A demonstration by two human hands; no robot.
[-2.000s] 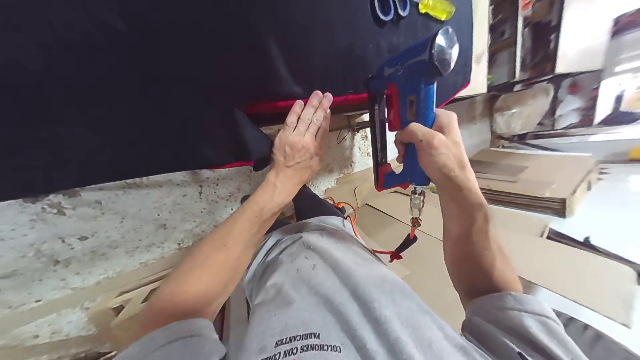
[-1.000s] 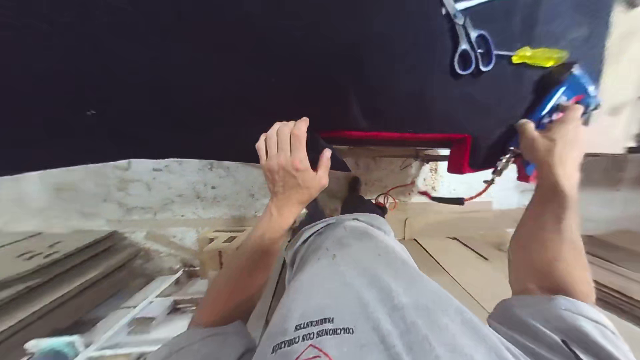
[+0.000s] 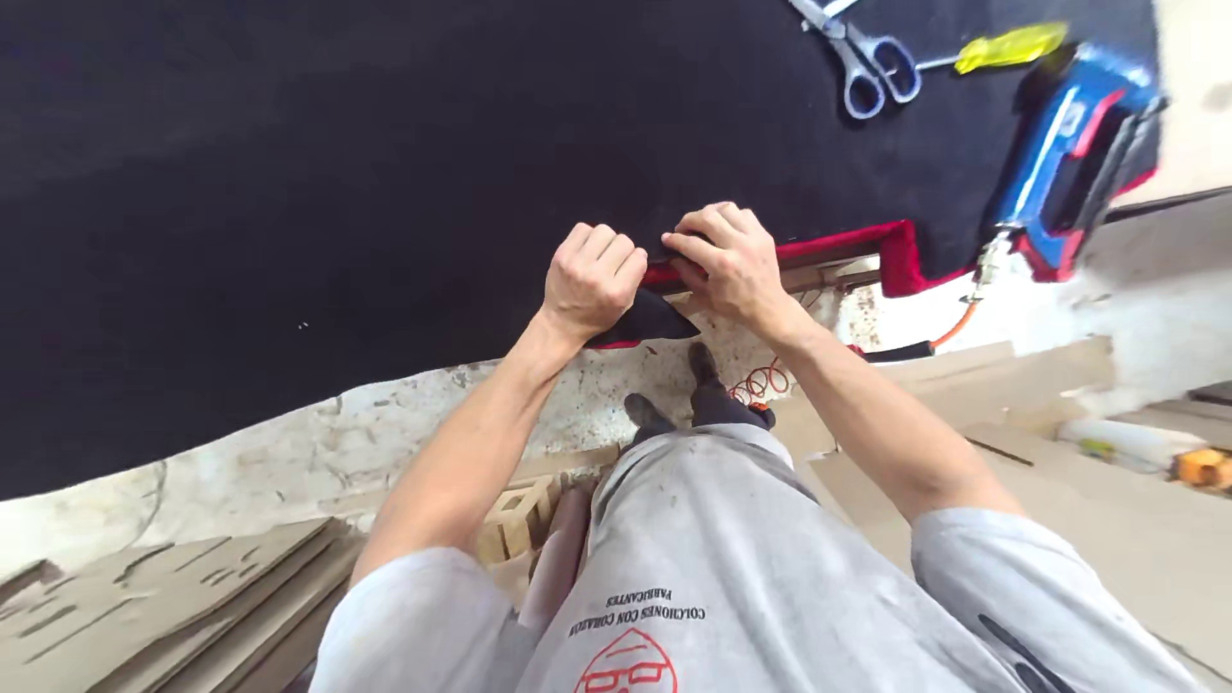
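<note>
Black fabric [image 3: 366, 192] with a red folded edge [image 3: 837, 241] covers the work surface. My left hand [image 3: 595, 279] is closed on the fabric at its near edge, beside a loose black flap [image 3: 650, 318]. Just right of it, my right hand [image 3: 727, 255] has its fingers curled on the red edge; its fingertips are partly hidden. A blue pneumatic staple gun [image 3: 1068, 154] lies at the right corner of the fabric, joined to an orange air hose [image 3: 956, 325]. Scissors [image 3: 861, 63] and a screwdriver with a yellow handle [image 3: 1011, 48] lie on the fabric at the upper right.
Flat cardboard sheets [image 3: 173, 606] are stacked at the lower left, and more cardboard [image 3: 1078, 520] lies at the lower right. A coiled red hose [image 3: 760, 380] is on the floor near my feet. An orange object [image 3: 1205, 468] is at the right.
My right hand has let go of the staple gun, which it held in both earlier frames, and has moved left to the fabric edge. My left hand, flatter before, has closed on the fabric.
</note>
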